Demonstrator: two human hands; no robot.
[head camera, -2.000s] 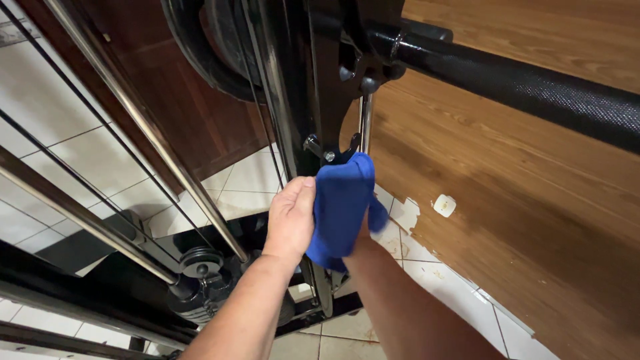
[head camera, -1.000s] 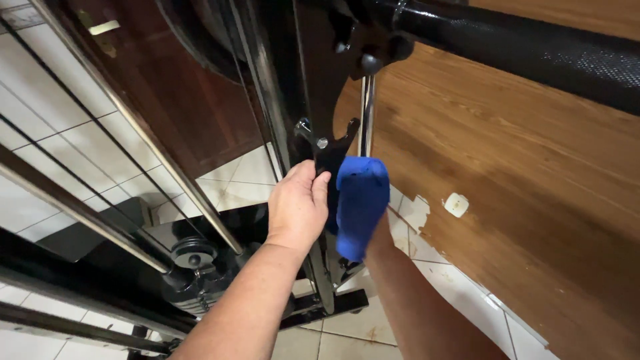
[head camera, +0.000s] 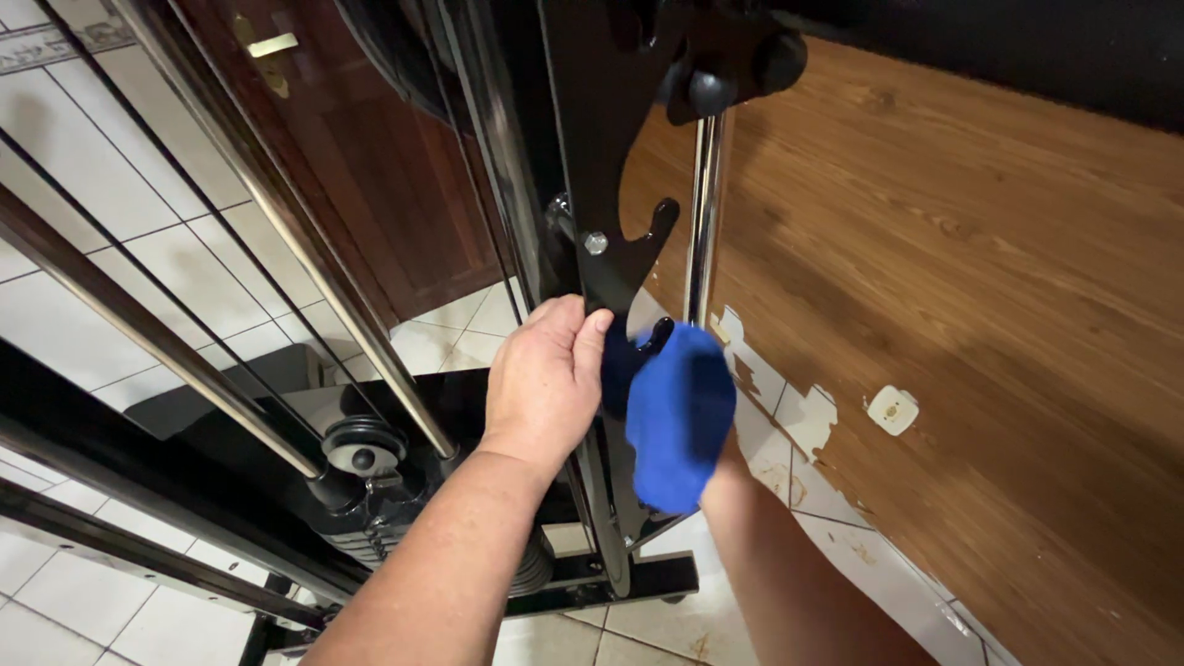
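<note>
My left hand (head camera: 550, 375) grips the edge of a black metal hooked plate (head camera: 601, 166) on a cable weight machine, its thumb on the near face just below a bolt head (head camera: 595, 243). A blue cloth (head camera: 684, 416) covers my right hand, whose fingers are hidden; only the wrist shows below it. The cloth lies against the plate's lowest hook (head camera: 658, 335), right of my left hand. Behind the cloth a chrome rod (head camera: 705, 222) runs upward.
Chrome guide rods (head camera: 296, 240), thin cables and a pulley (head camera: 363, 453) stand at left above the weight stack. A brown wooden door (head camera: 370, 166) is behind. A thick black bar (head camera: 1008, 46) crosses the upper right. A small white object (head camera: 893, 410) lies on the wood-look floor (head camera: 971, 277).
My left hand has left the cloth it touched two seconds ago and moved onto the plate's edge. The cloth over my right hand now sits at the lowest hook. The view has moved closer.
</note>
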